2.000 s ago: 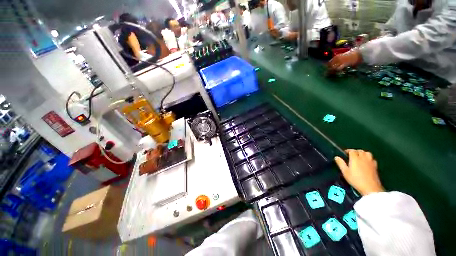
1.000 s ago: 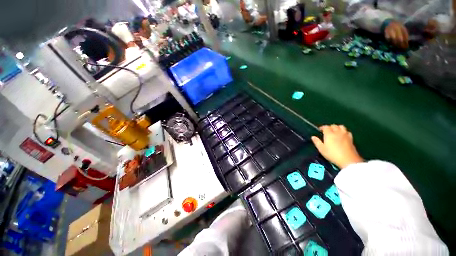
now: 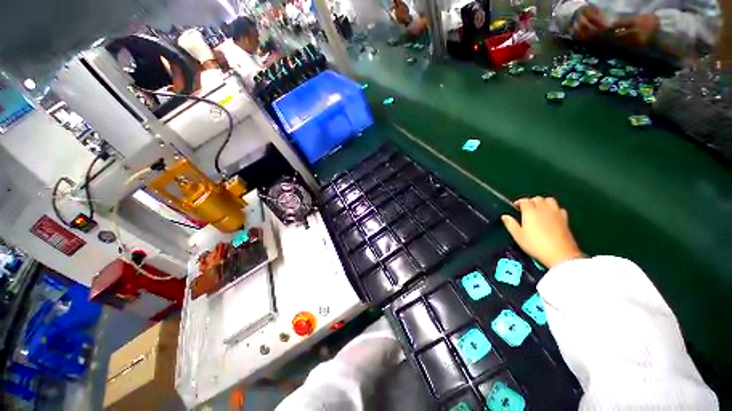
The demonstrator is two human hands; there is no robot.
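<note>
My right hand (image 3: 546, 230) rests palm down at the belt-side edge of the near black tray, thumb apart from the fingers, with nothing visible in it. Its white sleeve covers part of the near black blister tray (image 3: 431, 315), which holds several teal parts (image 3: 510, 327). The far black tray (image 3: 401, 217) shows no teal parts. One teal part (image 3: 240, 238) sits in the press fixture (image 3: 217, 269) under the gold-yellow press head (image 3: 205, 199). My left hand is not visible; white cloth shows at the bottom centre.
The white press table (image 3: 325, 281) carries a red emergency stop (image 3: 304, 323) and a black fan (image 3: 289, 199). A blue bin (image 3: 323, 115) stands behind the trays. A loose teal part (image 3: 471, 145) lies on the green belt (image 3: 449, 104). Across it are loose boards (image 3: 594, 76) and another person's hands.
The camera view has shifted, so the table and trays sit further left than two seconds ago. My right hand stays near the tray edge. The other person's hands have come together.
</note>
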